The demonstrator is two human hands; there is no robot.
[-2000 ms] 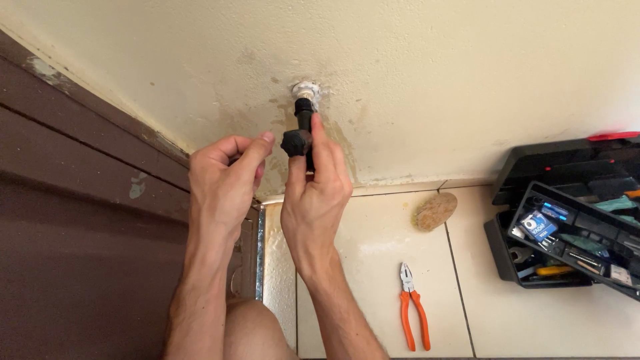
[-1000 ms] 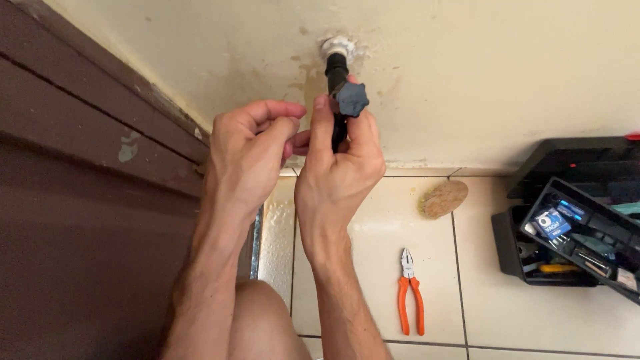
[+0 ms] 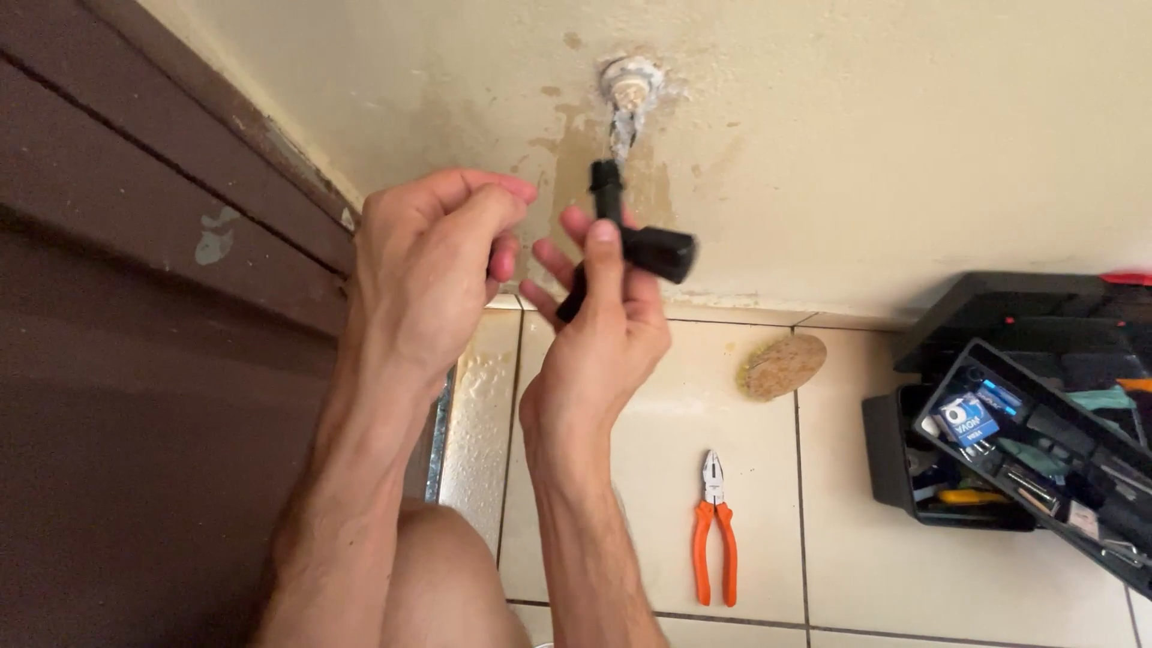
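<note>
My right hand grips a black plastic tap, its threaded end pointing up toward the wall. Just above that end, the pipe outlet in the wall is crusted white, and a ragged whitish strip, perhaps thread tape, hangs from it. The tap is apart from the outlet. To the left of the tap is my left hand, its fingers curled and thumb near the index finger; whether something small is between them cannot be seen.
Combination pliers with orange handles lie on the tiled floor. Near the wall's foot sits an oval brown sponge or stone. An open black toolbox with a tray of small items is at the right. A dark brown door stands at the left.
The tap was at the wall outlet in the earlier frames; now it is away from it, lower, and turned in my right hand. The strip under the outlet has come into sight.
</note>
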